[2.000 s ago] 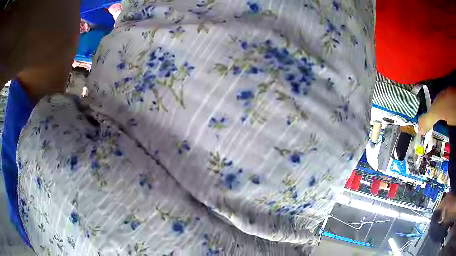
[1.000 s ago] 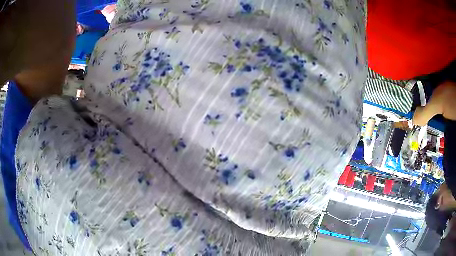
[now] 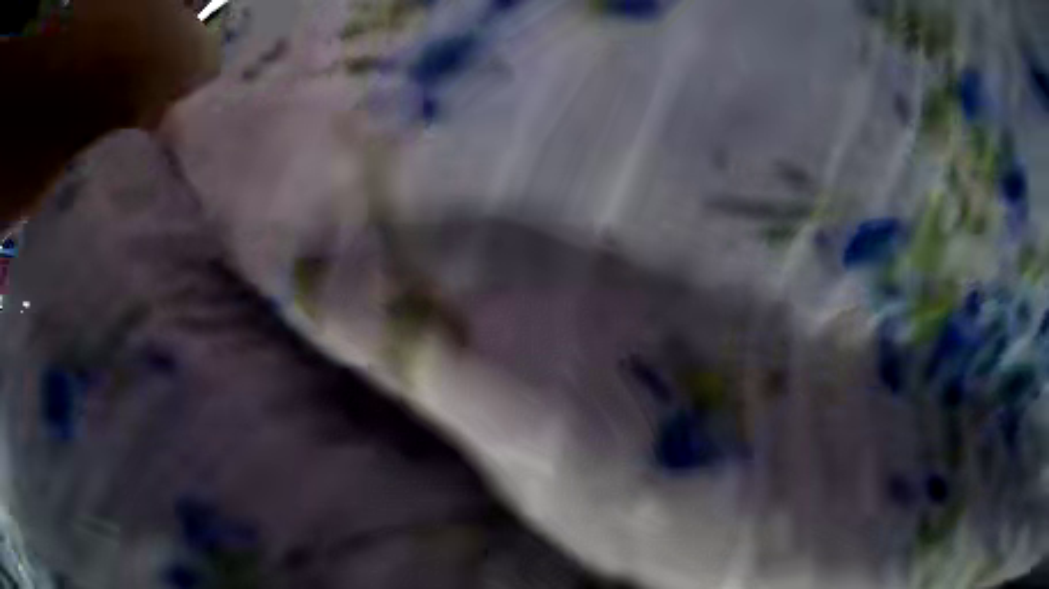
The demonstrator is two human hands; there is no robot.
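Note:
The wearer's white top with blue flowers [image 3: 552, 138] fills almost the whole head view, very close and blurred. A deep dark fold runs from the upper left down to the bottom middle. A dark brown, blurred shape [image 3: 92, 92] lies at the top left; I cannot tell which body part it is. Neither my left hand nor my right hand can be made out. No work piece shows.
A thin strip of bright, unclear background shows at the far left edge. A small white streak shows at the top left. The top hides everything else.
The white top has come much closer and blurred. The red cloth, the other person's arm, the shelves and the lights at the right are now out of view, as is the blue at the left.

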